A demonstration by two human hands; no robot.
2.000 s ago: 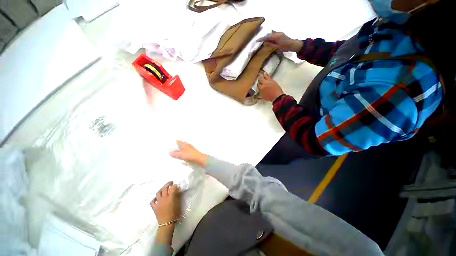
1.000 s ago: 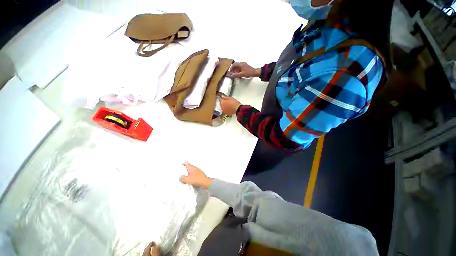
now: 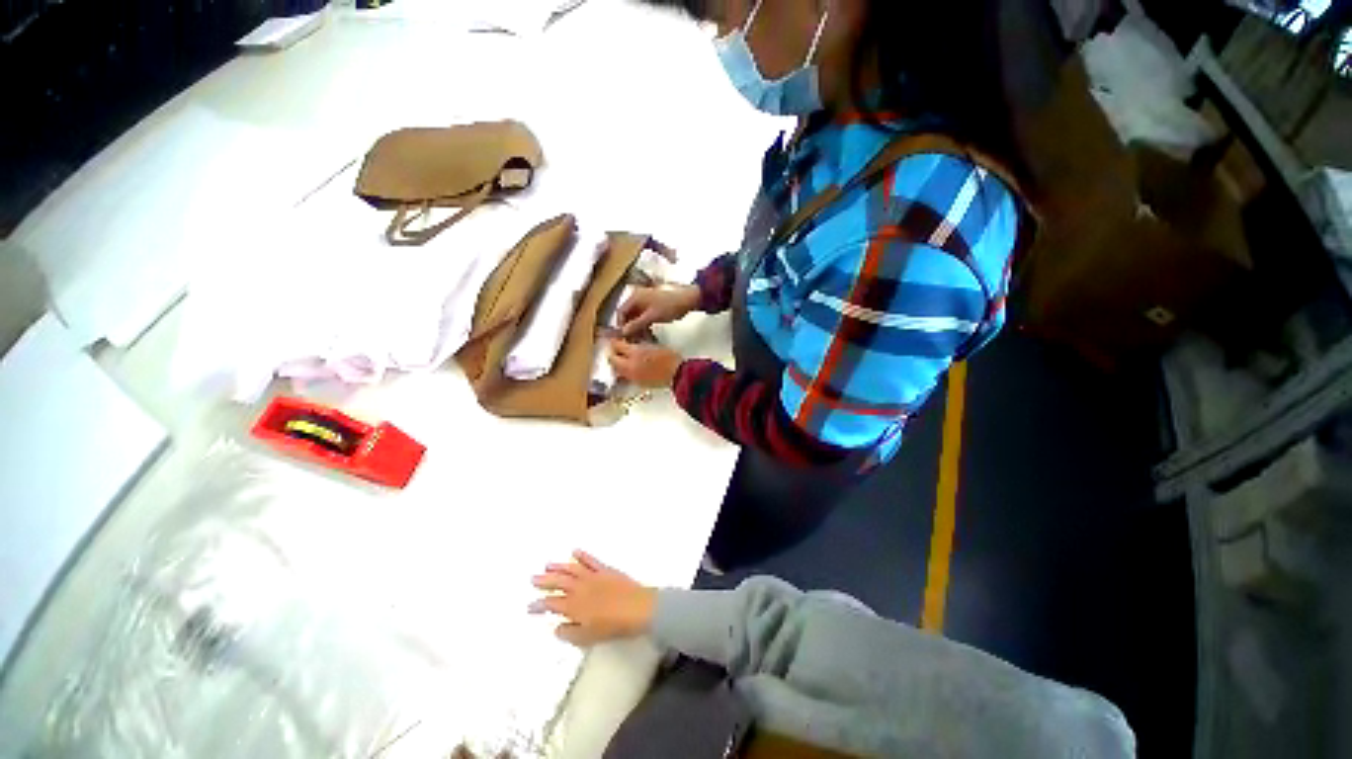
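Note:
My right hand (image 3: pixel 596 598) rests palm down near the table's front edge, fingers apart and holding nothing. My left hand is not clearly in view; it is beyond the lower edge. Clear plastic bags (image 3: pixel 223 638) lie wrinkled and flat at the lower left, with a dark print patch, left of my right hand. Glare hides much of their edges.
A red tape dispenser (image 3: pixel 338 442) lies beyond the bags. Another person (image 3: pixel 890 297) at right handles a brown handbag (image 3: pixel 541 393) with white padding. A second brown handbag (image 3: pixel 445 163) lies farther back, near white soft wraps (image 3: pixel 349 334).
The view has swung up and right. My left hand has dropped out at the bottom. My right hand lies flatter, fingers spread. The other person's hands have come closer together at the handbag.

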